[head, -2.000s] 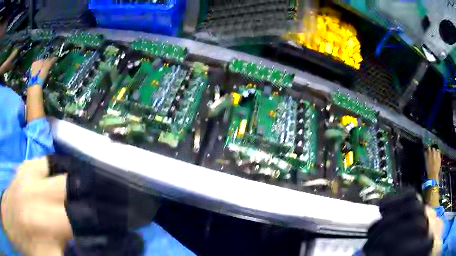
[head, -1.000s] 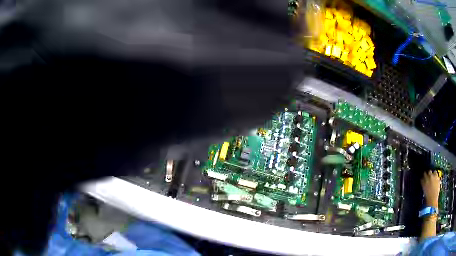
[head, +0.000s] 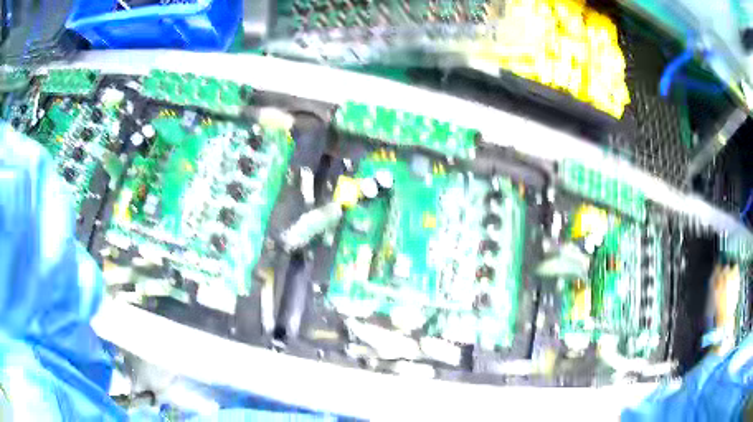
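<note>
Neither of my hands shows in this blurred, overexposed view. Nearest in front of me is a green printed circuit board (head: 413,235) crowded with silver, black and yellow parts. It sits in a black pallet (head: 291,309) with metal clips. A narrow green PCB strip (head: 404,128) lies above it. Another board (head: 198,189) sits to its left, and one more board (head: 615,272) sits to its right.
Yellow capacitors (head: 565,53) are heaped in a black bin (head: 528,100) behind the boards. A blue bin (head: 157,29) is at the upper left. Blue sleeves (head: 41,272) of a person are at left. Another person's blurred hand (head: 726,297) is at the right edge.
The large dark shape over the left half one second ago is gone, uncovering boards and the blue bin. The two blurred hands low in the oldest frame are out of view. The picture is brighter.
</note>
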